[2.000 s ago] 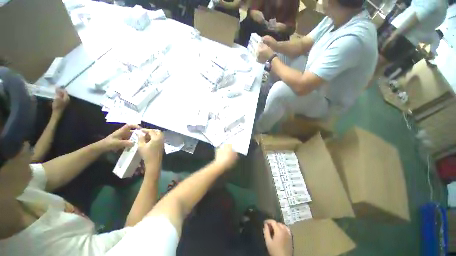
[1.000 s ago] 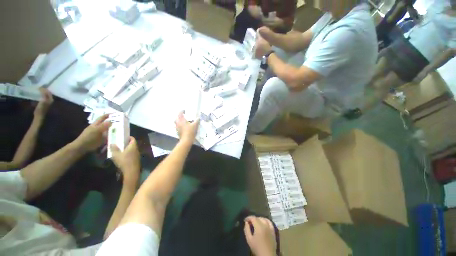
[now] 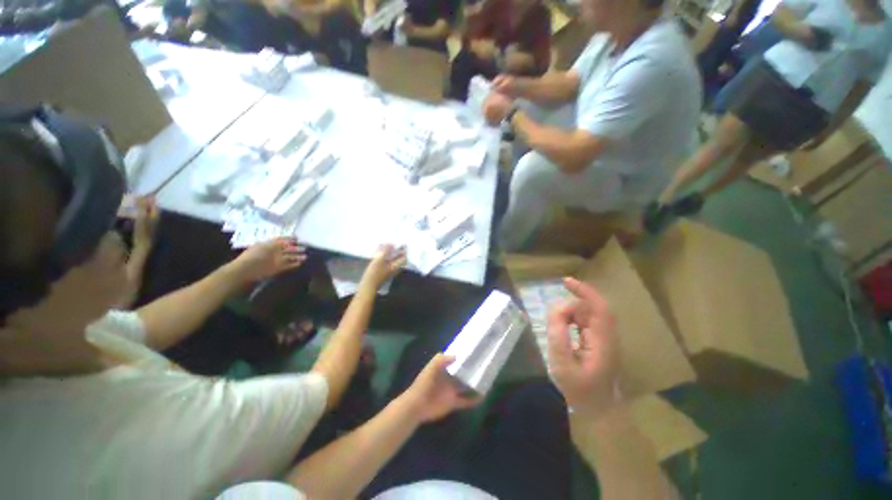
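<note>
My left hand [image 3: 442, 391] grips a white product box [image 3: 486, 342] by its lower left end, over my lap. The box is tilted, its far end up and to the right; I cannot tell if it is one box or more side by side. My right hand [image 3: 587, 342] is raised to its right, fingers partly curled but apart, with nothing seen in it. Behind that hand is an open brown carton [image 3: 650, 337]; white boxes [image 3: 543, 298] show inside, partly hidden by the hand.
The white table [image 3: 337, 229] holds piled white boxes [image 3: 293, 176] and leaflets [image 3: 256, 225]. A person at left has both hands at its near edge. A person in light clothing [image 3: 641, 98] sits beyond the corner. A second carton [image 3: 724, 293] and blue crate [image 3: 866, 410] are at right.
My left hand has come back from the table toward my lap and now holds a white box. My right hand has risen in front of the carton. The neighbour's box is no longer in their hands.
</note>
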